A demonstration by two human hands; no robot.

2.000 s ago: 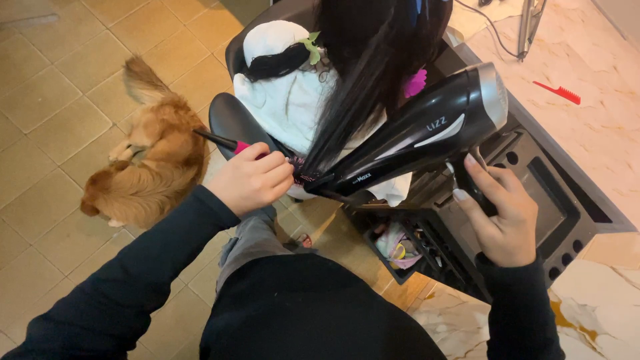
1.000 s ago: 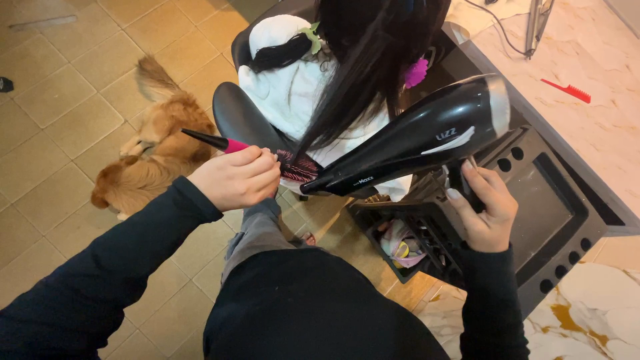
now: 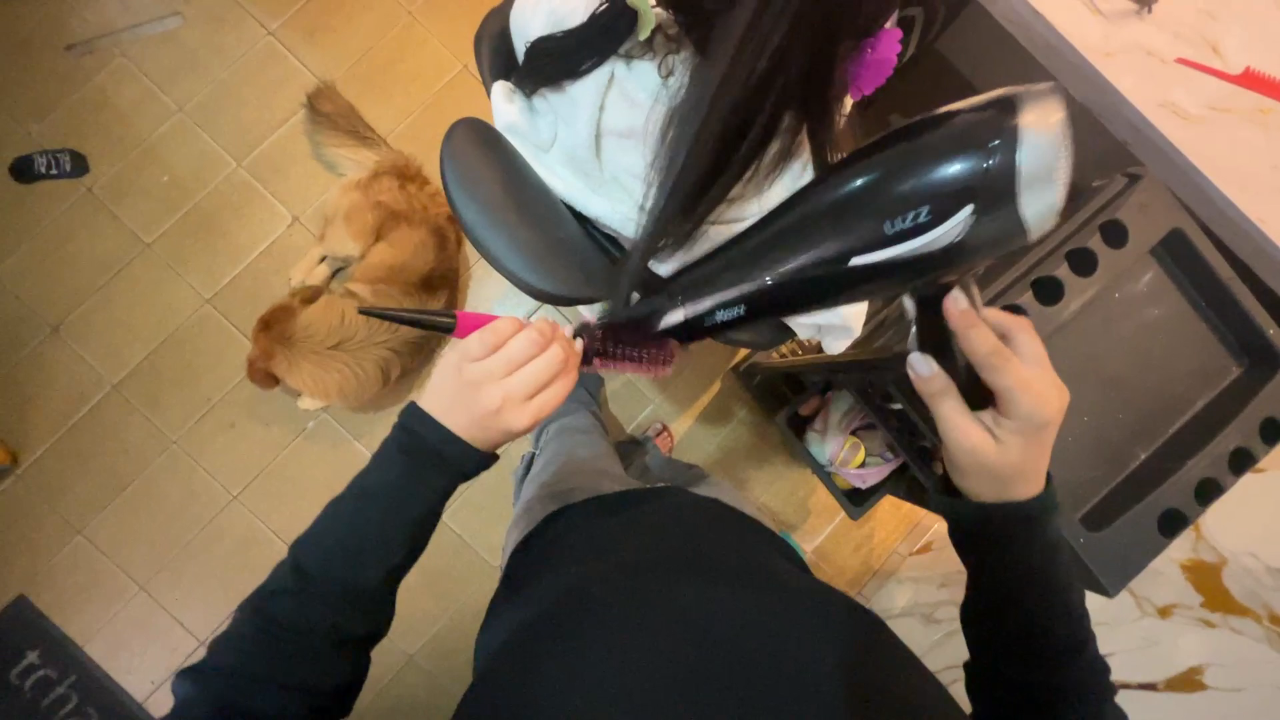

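Observation:
My left hand (image 3: 503,384) grips the pink and black handle of a round hair brush (image 3: 628,350). Long dark hair (image 3: 715,130) of a seated person runs down onto the bristles. In my right hand (image 3: 1000,400) is the handle of a black hair dryer (image 3: 850,220) with a silver-coloured rear rim. Its nozzle points left, right at the hair above the brush bristles. A white towel (image 3: 590,140) covers the seated person's shoulders, and a pink hair clip or flower (image 3: 875,63) shows beside the hair.
A black chair armrest (image 3: 520,215) is left of the hair. The tan dog (image 3: 370,270) lies on the tiled floor. A black salon trolley (image 3: 1165,350) with an open drawer (image 3: 850,500) stands at right, near a marble-patterned surface with a red comb (image 3: 1235,78).
The brush and the dryer nozzle stay together at the lower end of the hair. The view has shifted somewhat, showing more floor on the left.

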